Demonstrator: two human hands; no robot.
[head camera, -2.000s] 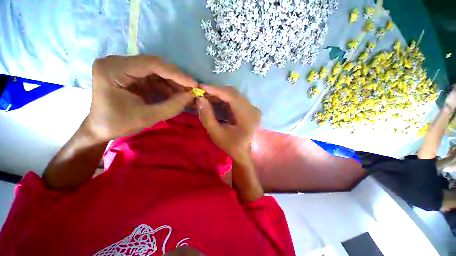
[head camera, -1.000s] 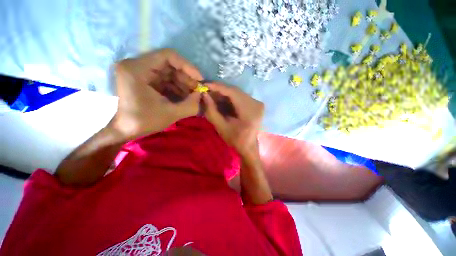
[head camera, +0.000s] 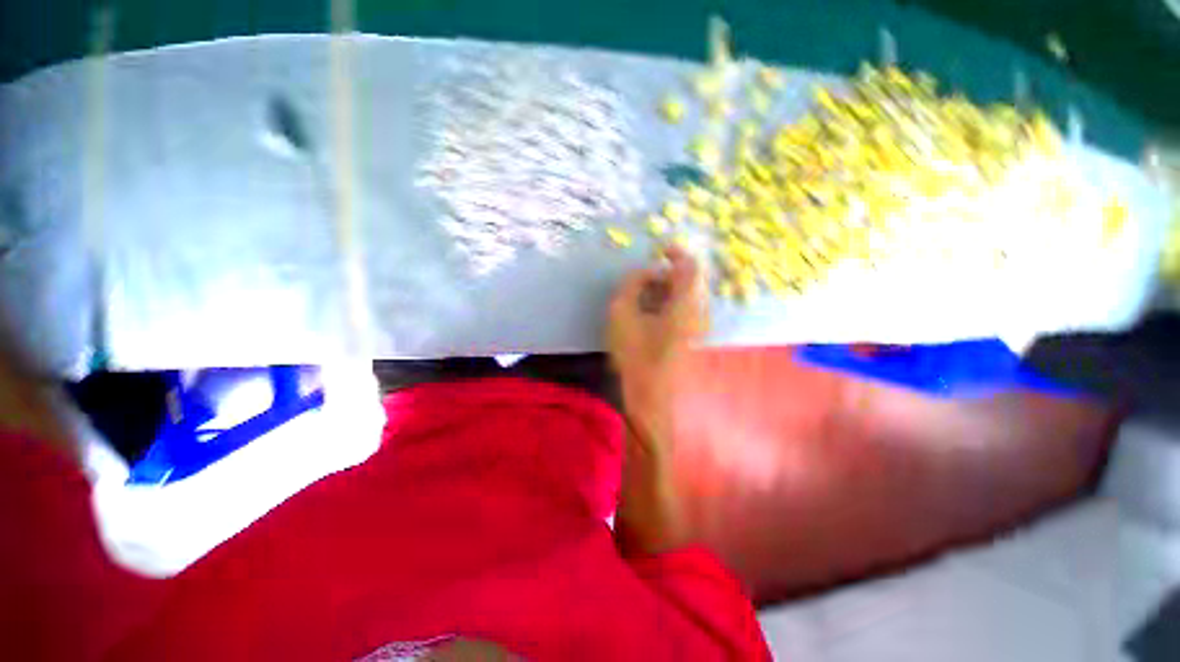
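My right hand is over the near edge of the covered bench, at the lower left edge of the yellow heap. It is blurred, its fingers look curled, and whether it holds a piece is unclear. My left hand is out of the picture; only its blurred arm shows at the left edge. The heap of yellow pieces spreads over the right part of the cover, partly glared white. The paler heap of white pieces lies left of it, with a few loose yellow pieces between them.
The pale blue-grey cover carries long cream tape strips and small dark patches. A dark green conveyor belt runs beyond it. Bright blue objects show below the bench edge at left and right.
My hands have parted: the right moved toward the yellow heap, the left went out at the left edge. The yellow piece pinched between them is no longer seen. The view has shifted and turned.
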